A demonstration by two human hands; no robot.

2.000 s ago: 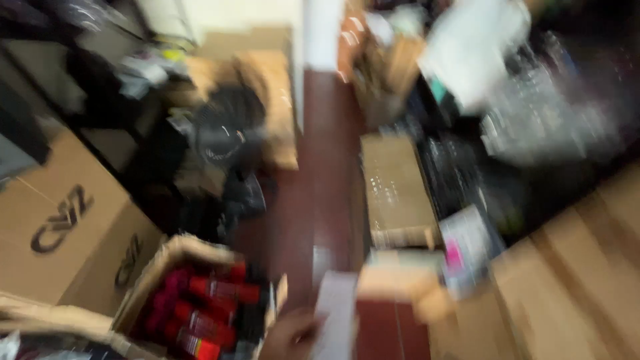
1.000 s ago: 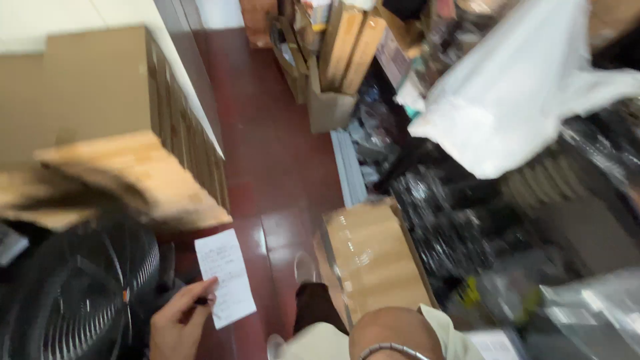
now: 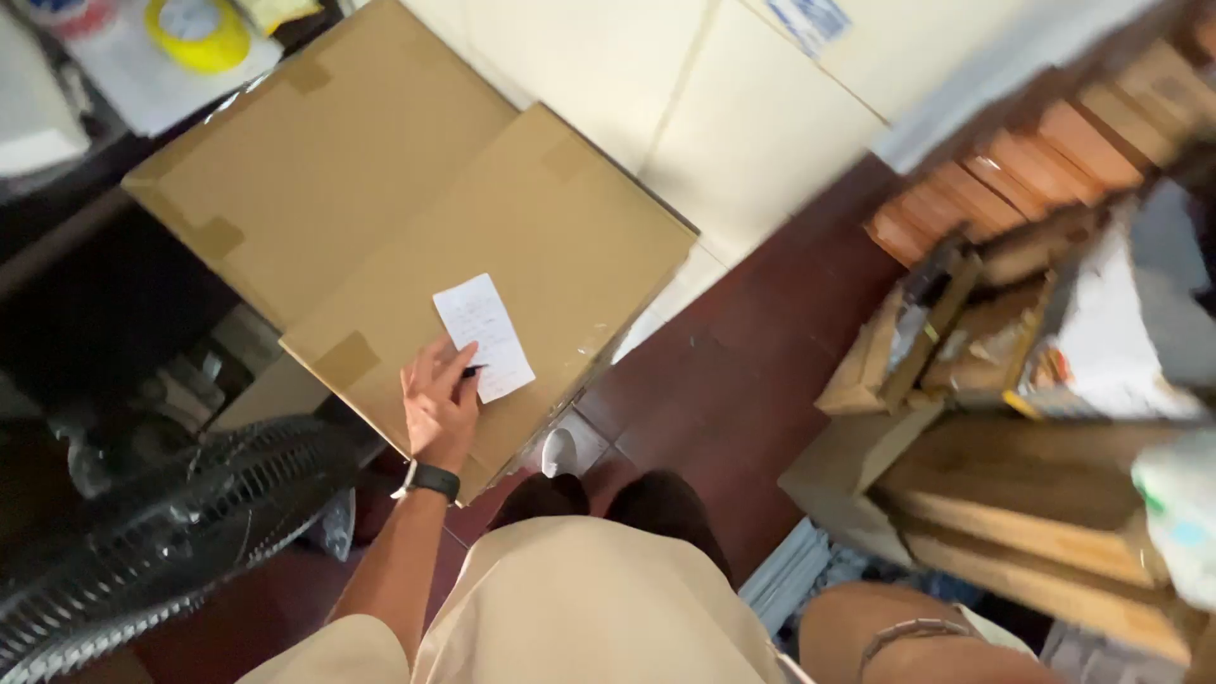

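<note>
My left hand (image 3: 443, 394), with a black watch (image 3: 429, 481) on its wrist, holds a white slip of paper (image 3: 486, 332) that bears handwriting. A small dark object, perhaps a pen, shows between the thumb and fingers. Hand and paper are over the top of a large cardboard box (image 3: 532, 218), beside a second flat cardboard surface. Of my right arm (image 3: 893, 638), only a part with a bracelet shows at the bottom edge; the hand itself is out of view.
A black fan (image 3: 180, 541) stands at the lower left. Dark red floor tiles (image 3: 703, 380) run between the boxes and the wall. At the right are open cardboard boxes (image 3: 1026, 475) and a row of orange-brown packages (image 3: 1007, 185). Yellow tape (image 3: 199, 33) lies at the upper left.
The view has swung strongly to the left. My left hand, with the paper, was over the floor beside the fan and is now over the cardboard box.
</note>
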